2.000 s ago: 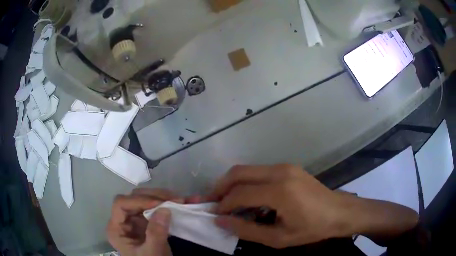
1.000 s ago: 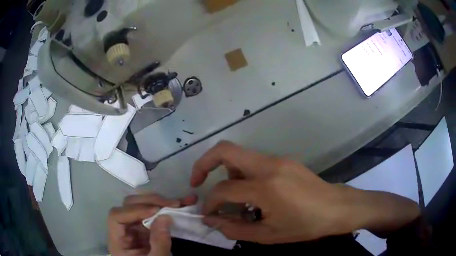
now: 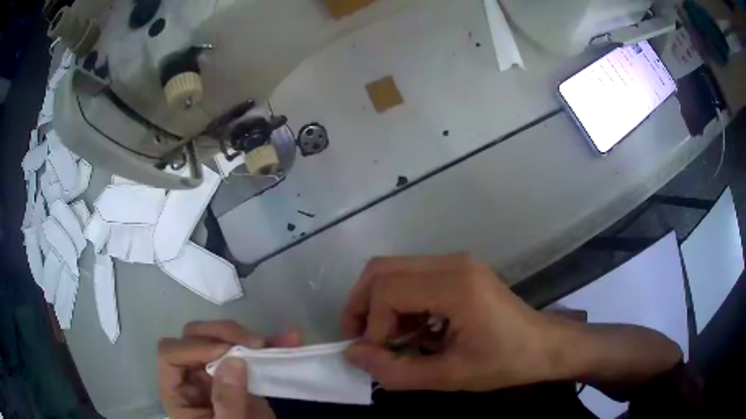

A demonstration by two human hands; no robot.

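A white folded fabric piece lies level between my hands at the bottom centre. My left hand pinches its left end, thumb on top and fingers behind. My right hand pinches the upper right edge between thumb and fingertips. A small dark and metallic tool shows within the right hand's fingers; its type is unclear and it is partly hidden by them. A pile of white pointed pieces is fanned at the left of the table, some by the needle area.
The sewing machine's metal bed lies beyond my hands. The thread guard, tension dials and a round metal disc are at upper left. A lit phone lies upper right. White sheets are at lower right.
My left hand has shifted slightly left with the fabric, which now looks straighter. My right hand's raised index finger has come down, and its fingertips are closed at the fabric's upper edge.
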